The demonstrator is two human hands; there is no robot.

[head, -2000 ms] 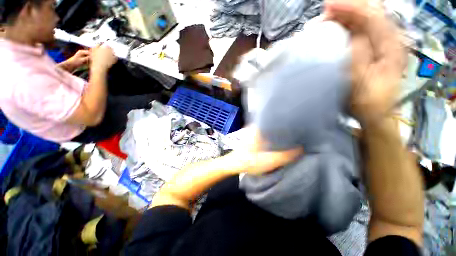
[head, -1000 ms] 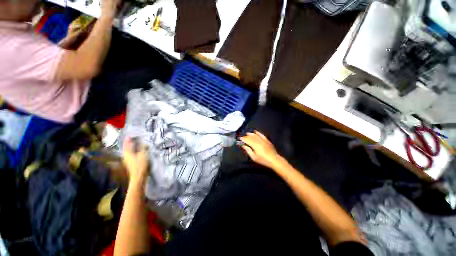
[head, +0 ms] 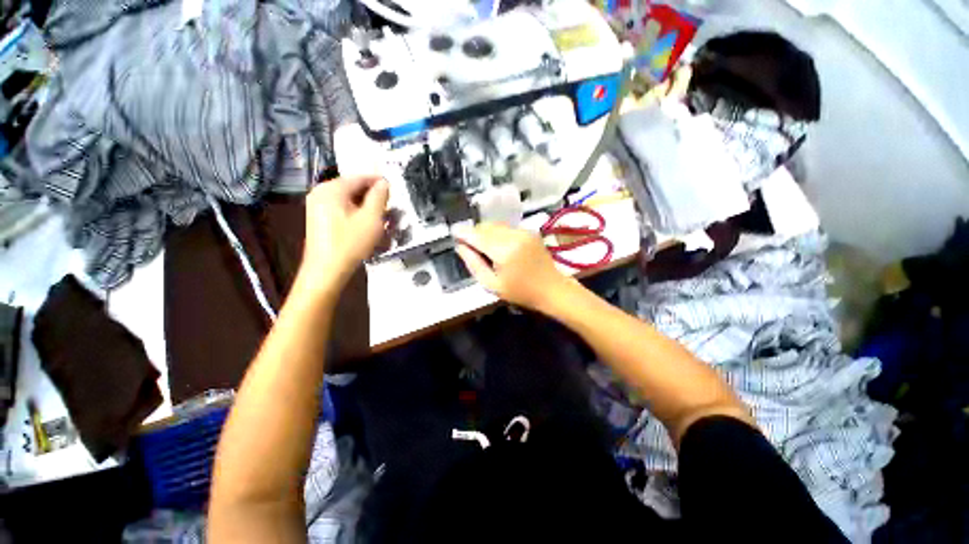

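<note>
The white overlock machine [head: 499, 90] stands in front of me, with its dark presser foot and needle area [head: 434, 183] low on the head. My left hand [head: 349, 225] is just left of the needle area, fingers curled with thumb and fingertip close together. Whether it pinches a thread cannot be seen. My right hand [head: 512, 262] is at the front right of the needle area, fingertips near the machine's front edge. Its fingers are bent, and what they touch is unclear. No garment shows in either hand.
Red-handled scissors [head: 580, 231] lie right of my right hand. Grey pieces [head: 680, 170] are stacked further right. Dark brown panels [head: 207, 308] and a blue basket [head: 191, 457] are at the left. Striped garments heap behind left [head: 202, 96] and below right [head: 765, 372].
The view has swung right to the machine. Both hands have moved from beside the pale striped heap at the basket up to the needle area. My left hand has left that fabric.
</note>
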